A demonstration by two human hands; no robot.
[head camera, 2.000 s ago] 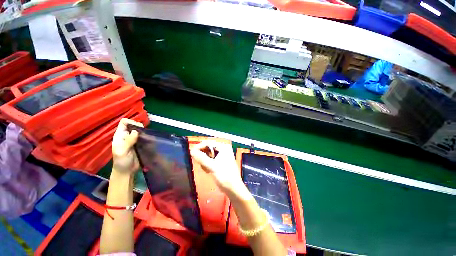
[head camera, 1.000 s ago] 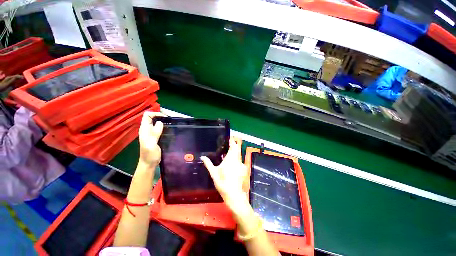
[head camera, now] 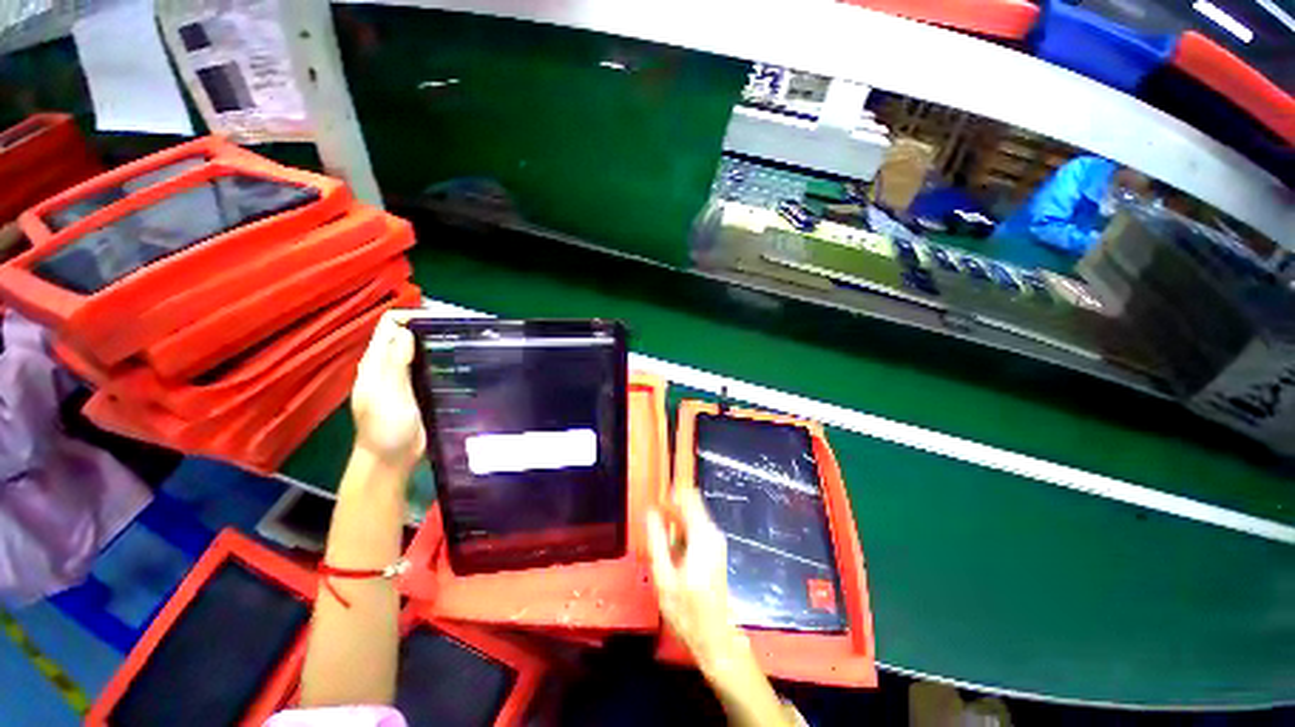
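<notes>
A black tablet (head camera: 526, 391) is held raised over a red-orange foam tray (head camera: 568, 599), its screen dark with a white pop-up box. My left hand (head camera: 389, 398) grips its upper left edge. My right hand (head camera: 690, 557) is off the tablet, to its lower right, over the edge of the neighbouring tray, with its fingers apart and nothing seen in it. A second tablet (head camera: 760, 518) lies in that tray on the right, with a small dark stick at its top edge and a small orange-red square on its screen.
Stacked red-orange trays with tablets (head camera: 213, 320) lean at the left. More trays with tablets (head camera: 213, 646) lie below the bench edge. A white stripe (head camera: 980, 450) crosses the green bench. Behind the overhead shelf (head camera: 682, 31) is a person's blue sleeve (head camera: 1065, 206). A pink sleeve shows at the left.
The tablet was tilted, then turned to face me. Its screen went from an orange-red icon to a white pop-up box. My right hand has left the tablet and moved down and right.
</notes>
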